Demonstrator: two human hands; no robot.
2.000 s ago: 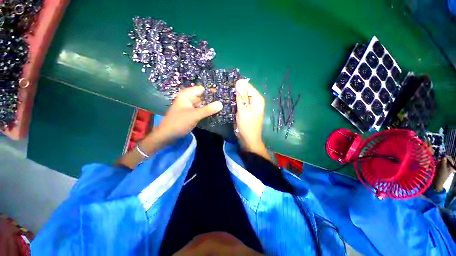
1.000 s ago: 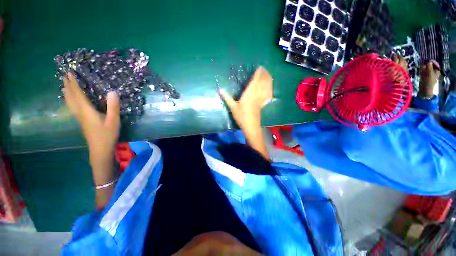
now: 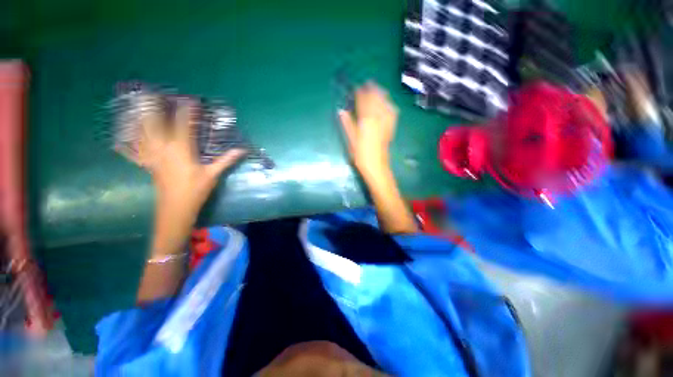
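Observation:
The frame is blurred by motion. A heap of small dark and silvery parts lies on the green mat at the left. My left hand lies over the heap with its fingers spread and its thumb out to the right; its fingertips cover part of the heap. My right hand is over the mat right of centre, beside a few dark thin strips. Its thumb is apart from the curled, blurred fingers, and whether it holds any strip cannot be told.
A red fan stands at the right. Behind it are black-and-white trays and darker trays. Another person's hand and blue sleeve are at the far right. A pink-red bin edge is at the far left.
The view has swung left and down from the first frame. My hands parted from the bunch of parts they worked on together; the left moved onto the heap, the right to the thin strips.

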